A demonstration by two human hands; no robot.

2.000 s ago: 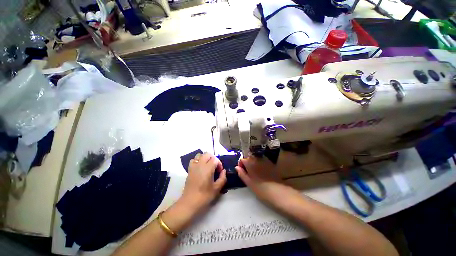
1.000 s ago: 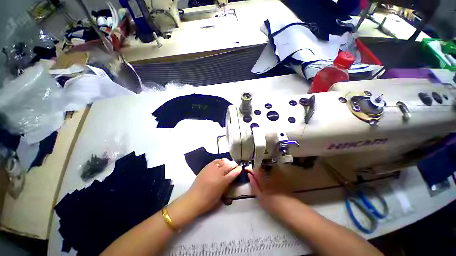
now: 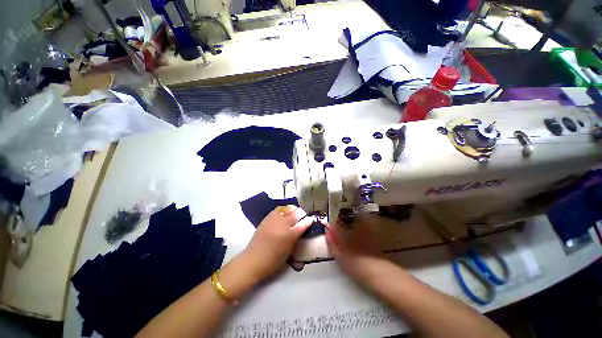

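A dark curved cut piece [image 3: 259,207] lies left of the needle area and runs under my left hand [image 3: 282,232]. The fingertips of my left hand press on dark fabric at the presser foot. My right hand [image 3: 343,241] holds the same fabric from the right, its fingertips close to those of my left hand. The needle is hidden by the head of the cream-white sewing machine [image 3: 422,168] and my fingers. A fanned stack of dark cut pieces [image 3: 148,270] lies on the left of the table. Another curved dark stack [image 3: 247,146] lies behind the needle area.
Blue-handled scissors [image 3: 476,270] lie right of my right hand. A small clear bag with dark contents [image 3: 124,223] sits above the left stack. A red-capped bottle [image 3: 432,96] stands behind the machine head. White panels with dark edging [image 3: 386,63] lie beyond. A green basket [image 3: 569,65] is far right.
Compared with two seconds ago, less dark fabric shows in front of my fingertips, and the bed edge there is exposed. Both hands stay close together at the presser foot. The camera view has shifted slightly.
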